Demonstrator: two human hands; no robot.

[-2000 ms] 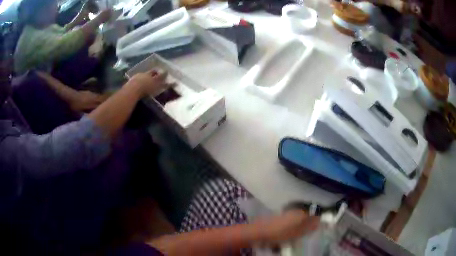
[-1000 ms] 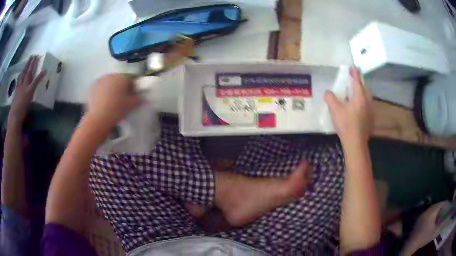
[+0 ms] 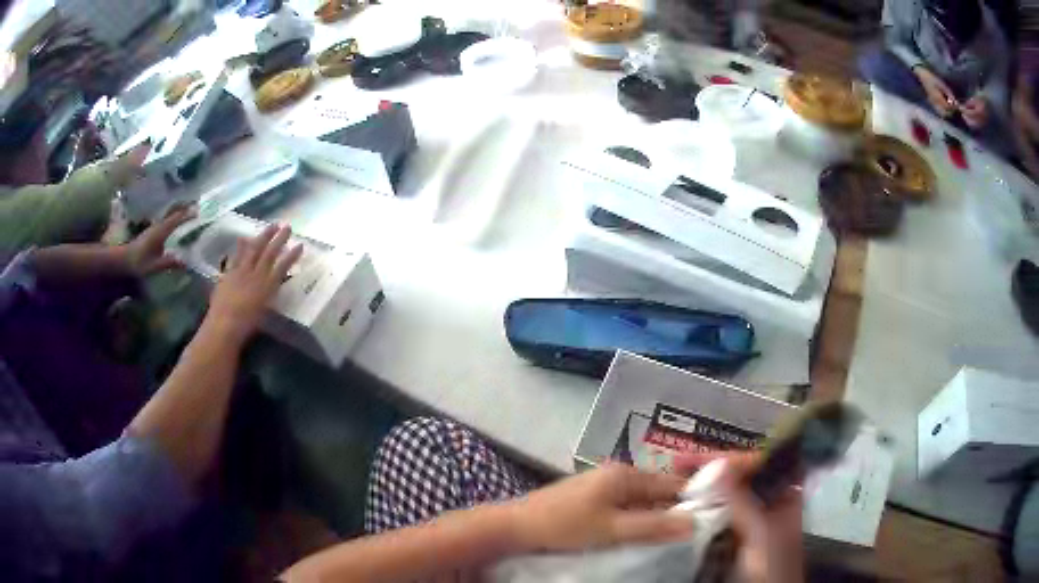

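My left hand (image 3: 610, 501) reaches in from the lower left, its fingers closed on a crumpled milky bag (image 3: 701, 501). My right hand (image 3: 769, 524), blurred and cut off below, is against the bag and at a blurred dark olive bundle (image 3: 811, 442), perhaps cables. Both hands are over the near edge of an open white retail box (image 3: 606, 399). A printed leaflet with dark and red bands (image 3: 684, 430) lies inside, partly hidden by my hands. The mirror dash cam (image 3: 627, 328) lies glass up on the table behind the box.
White box inserts (image 3: 706, 228) are stacked behind the mirror. A closed white carton (image 3: 980, 421) stands at the right. A neighbour's hands are at another white box (image 3: 342, 308) on the left. Round tubs (image 3: 498, 63) and brown-yellow rolls (image 3: 823, 103) lie farther back.
The view has swung to the left. My right hand has left the box's right end and come together with my left hand at the bag. The dark bundle now shows over the box.
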